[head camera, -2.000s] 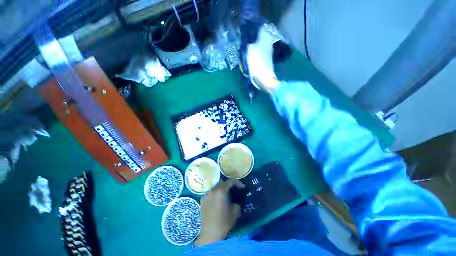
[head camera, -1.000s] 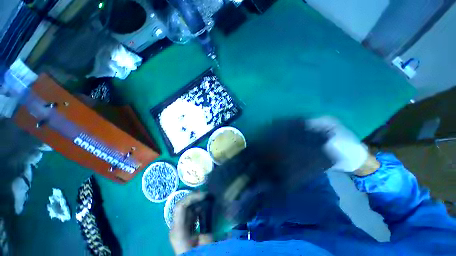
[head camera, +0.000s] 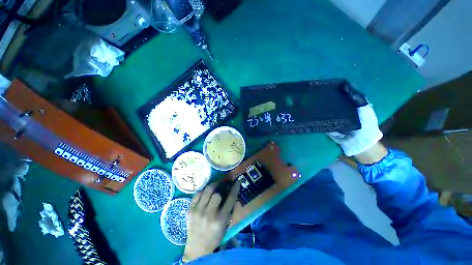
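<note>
My right hand (head camera: 364, 130), in a white glove with a dark fingertip, holds the black jig cover plate (head camera: 305, 106) by its right end. White handwriting and a pale tape strip show on the plate. The reddish-brown jig base (head camera: 277, 160) lies uncovered at the bench's near edge, with a black workpiece block (head camera: 254, 182) with pale metal bits at its centre. My left hand (head camera: 209, 215), mostly bare with black at the fingertips, lies over the base's left part. Its fingertips are beside the block; whether they grip anything is unclear.
Two dishes of silver-grey pieces (head camera: 153, 190) and two of brass-coloured parts (head camera: 224, 148) stand left of the base. Behind is the black parts tray (head camera: 234, 110). The screwdriver (head camera: 198, 36) hangs behind it. An orange-brown slotted fixture (head camera: 77, 147) and a black strip stack (head camera: 82, 230) are left.
My right hand has come from the screwdriver area to the cover plate. The plate is off the base, lying flat-side up to the back right. The base and block are now exposed.
</note>
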